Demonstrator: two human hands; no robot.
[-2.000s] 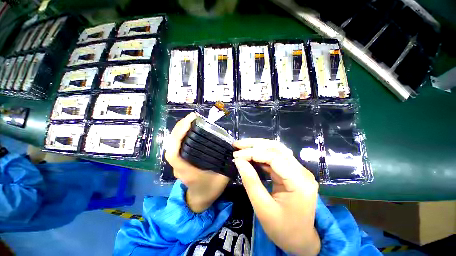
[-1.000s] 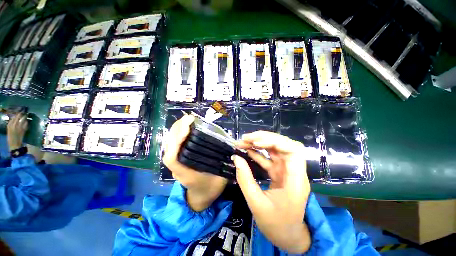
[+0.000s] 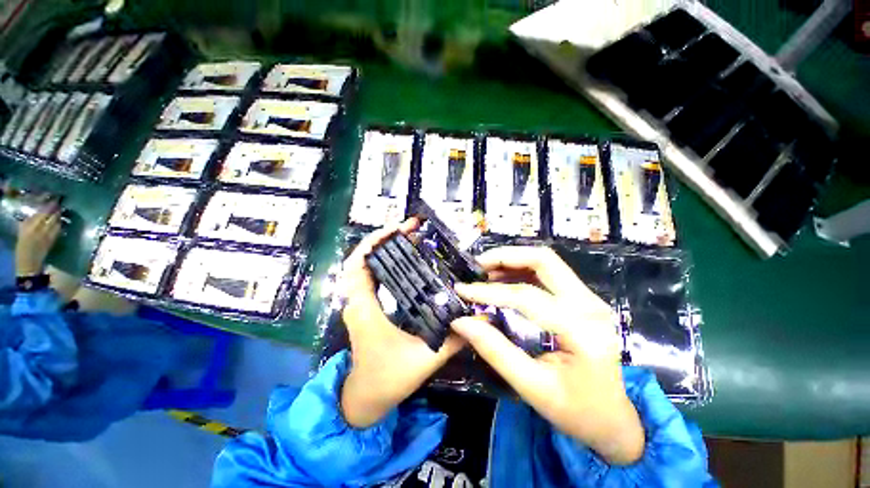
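My left hand point(image 3: 382, 324) grips a stack of phone screens point(image 3: 410, 291), seen edge-on as dark parallel layers. My right hand point(image 3: 553, 343) holds the right side of the stack, thumb and fingers on one screen point(image 3: 448, 243) that is tilted apart from the others at the top. Both hands are over a clear blister tray point(image 3: 658, 310). Its far row holds several screens with white backs up point(image 3: 518, 186) and dark flex cables. Its near row looks black and is partly hidden by my hands.
A filled tray pile with white backs up point(image 3: 250, 219) stands left, another point(image 3: 81, 124) farther left. A pale board point(image 3: 658, 133) holding a tray of black screens point(image 3: 711, 105) lies upper right. Another person's hand point(image 3: 38, 233) is at the left edge. The green bench point(image 3: 773, 334) continues right.
The stack has turned steeper, and one screen now stands apart from the rest at its top. The view has shifted, showing more of the upper-right board. The other person's hand appeared at left.
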